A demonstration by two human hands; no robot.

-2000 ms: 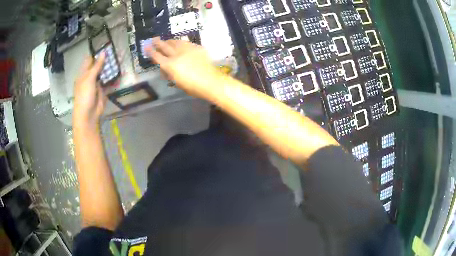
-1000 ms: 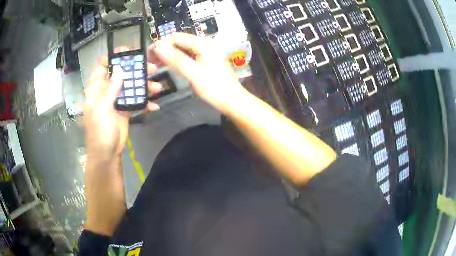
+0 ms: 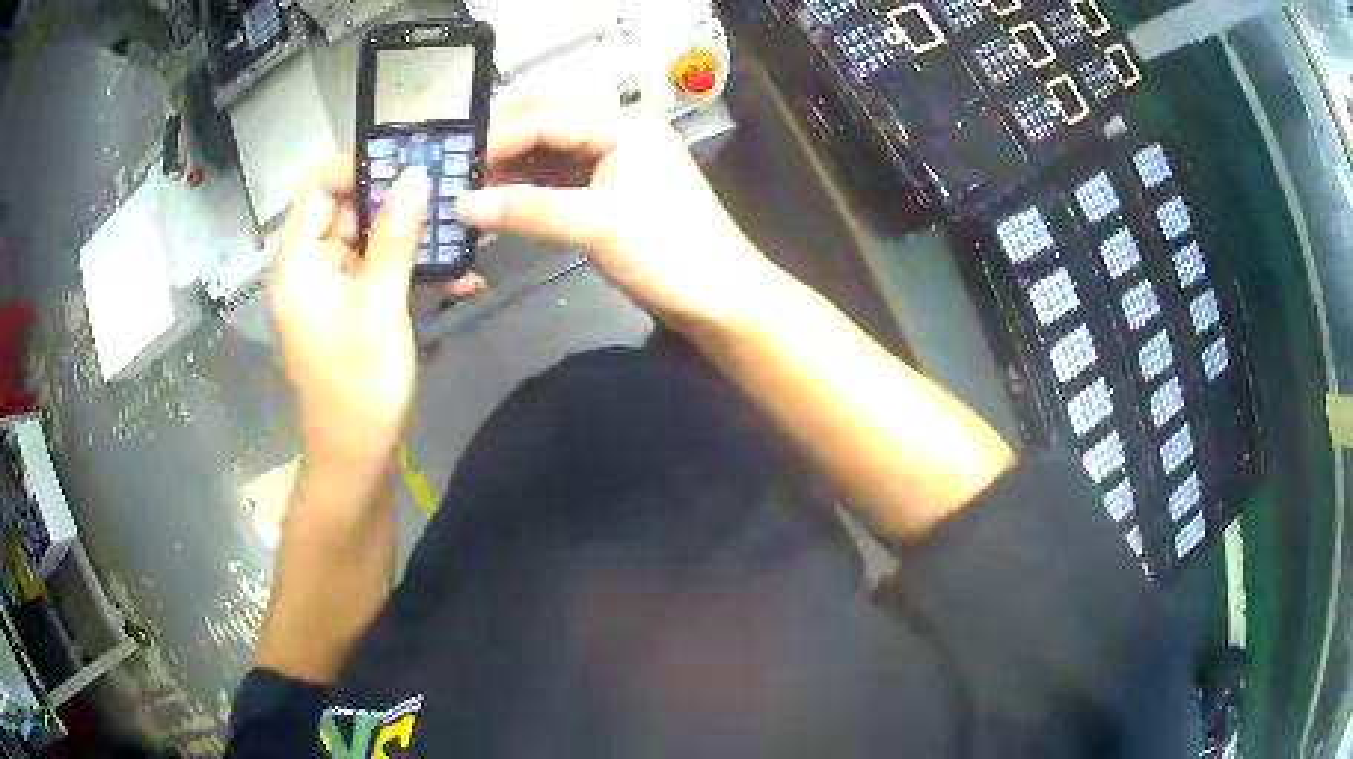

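A black front housing point(image 3: 422, 89) with an open-looking screen window and a pale key grid is held upright, face to me, at the upper left of centre. My left hand point(image 3: 349, 282) grips its lower left side, thumb over the keys. My right hand point(image 3: 594, 200) is at its right edge, with fingertips touching the lower keys and side. Part of the keypad is hidden under the left thumb and right fingertips.
The bench press machine point(image 3: 564, 74) is behind the hands, with a red-orange emergency stop point(image 3: 695, 74). A black tray of outlined-window parts point(image 3: 950, 134) lies upper right; a tray with pale key grids point(image 3: 1105, 356) lies below it. A white sheet point(image 3: 126, 282) is at left.
My left hand has lifted the housing up off the machine area towards the view. My right hand has left the fixture and come to the housing's right edge. The view has shifted.
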